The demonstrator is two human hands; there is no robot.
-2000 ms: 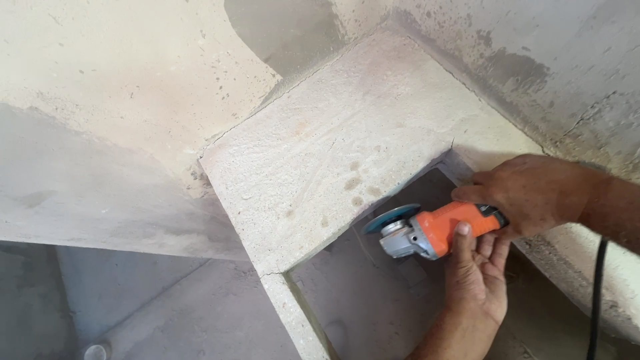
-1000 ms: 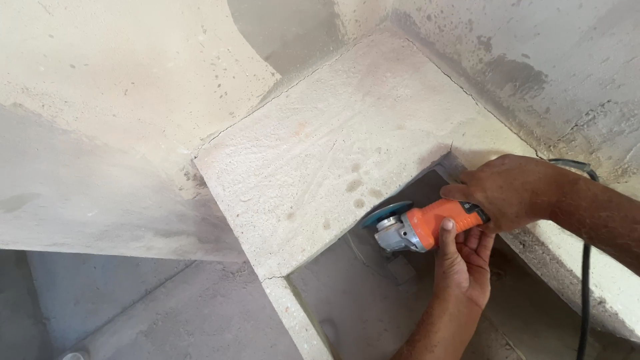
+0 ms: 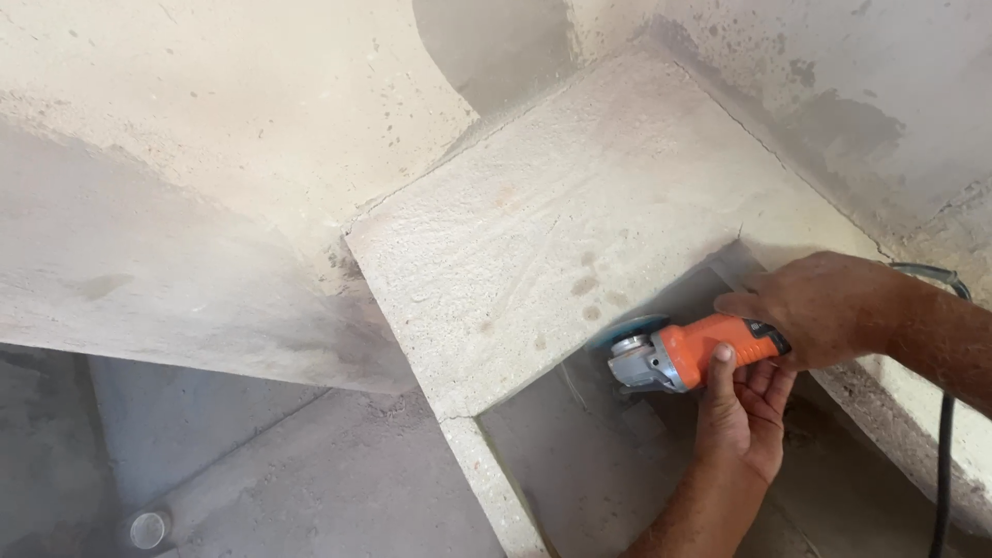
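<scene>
An orange angle grinder (image 3: 690,353) with a silver gear head lies across the opening of a pale concrete slab (image 3: 542,217). Its blue-green disc (image 3: 629,329) is at the slab's inner edge; whether it touches is hard to tell. My left hand (image 3: 740,418), coming from below, holds the grinder's body with the thumb on the near side and the fingers beneath. My right hand (image 3: 821,310) grips the rear end of the grinder from the right, its fingertips partly hidden.
A black power cord (image 3: 944,465) hangs beside the right forearm. Narrow concrete rims (image 3: 492,480) bound the opening. Plastered walls (image 3: 232,101) meet the slab behind. A round pipe end (image 3: 149,530) shows at the lower left. Dust hangs near the disc.
The grinder and both hands have shifted slightly left along the slab's inner edge. The cord now loops behind the right wrist, where two seconds ago only its hanging part showed.
</scene>
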